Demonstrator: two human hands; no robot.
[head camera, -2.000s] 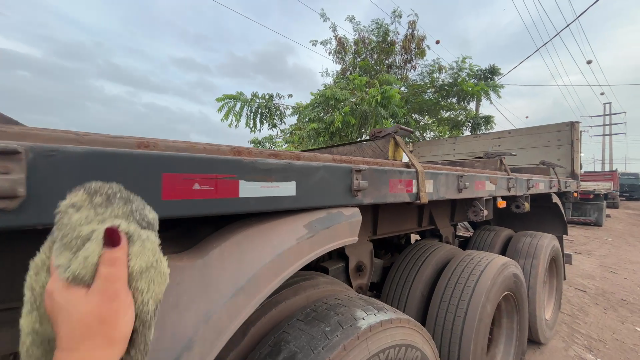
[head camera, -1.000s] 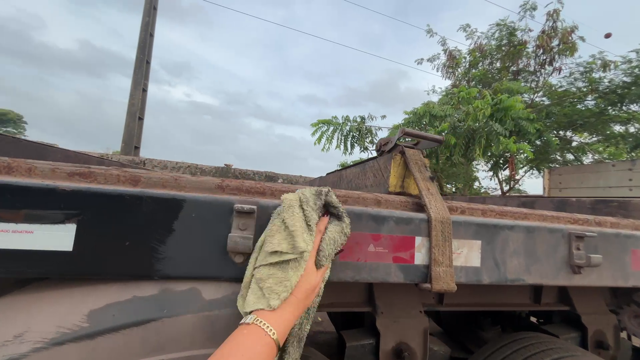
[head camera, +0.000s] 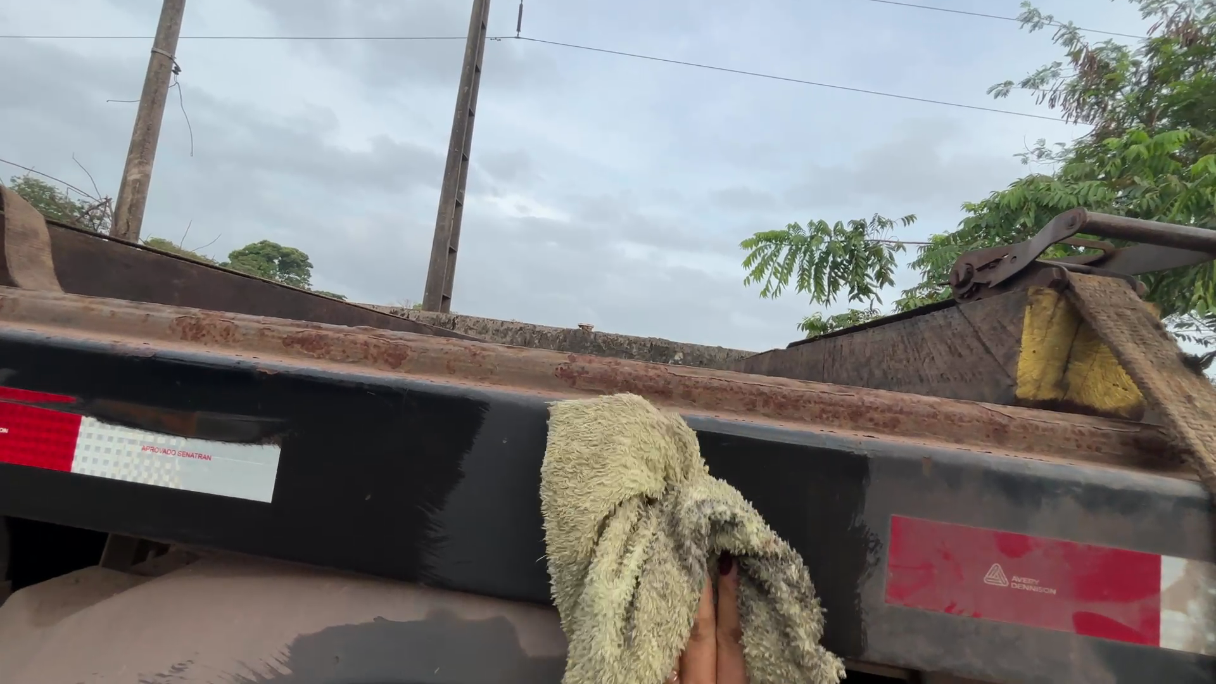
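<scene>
My left hand (head camera: 708, 636) is shut on a fluffy grey-green cloth (head camera: 617, 513) at the lower middle; two fingers show, one with a dark red nail, and the rest is hidden in the folds. The cloth lies against the black side rail (head camera: 361, 456) of a truck's flatbed, just below its rusty upper edge (head camera: 408, 351). Glossy dark paint shows on both sides of the cloth, with duller, dusty paint farther right. A red reflective strip (head camera: 1021, 579) is to the right, and a red and white one (head camera: 180, 456) to the left. My right hand is not in view.
A woven strap (head camera: 1140, 361) with a metal ratchet (head camera: 1016, 266) crosses the rail at right, over a yellow-ended wooden beam (head camera: 1073, 356). Below the rail at left is a dusty mudguard (head camera: 285, 617). Poles (head camera: 461, 161) and a tree (head camera: 1121, 199) stand beyond.
The view has moved closer to the rail and turned. The hand and cloth, at the far left two seconds ago, were beside a metal bracket one second ago; the bracket no longer shows.
</scene>
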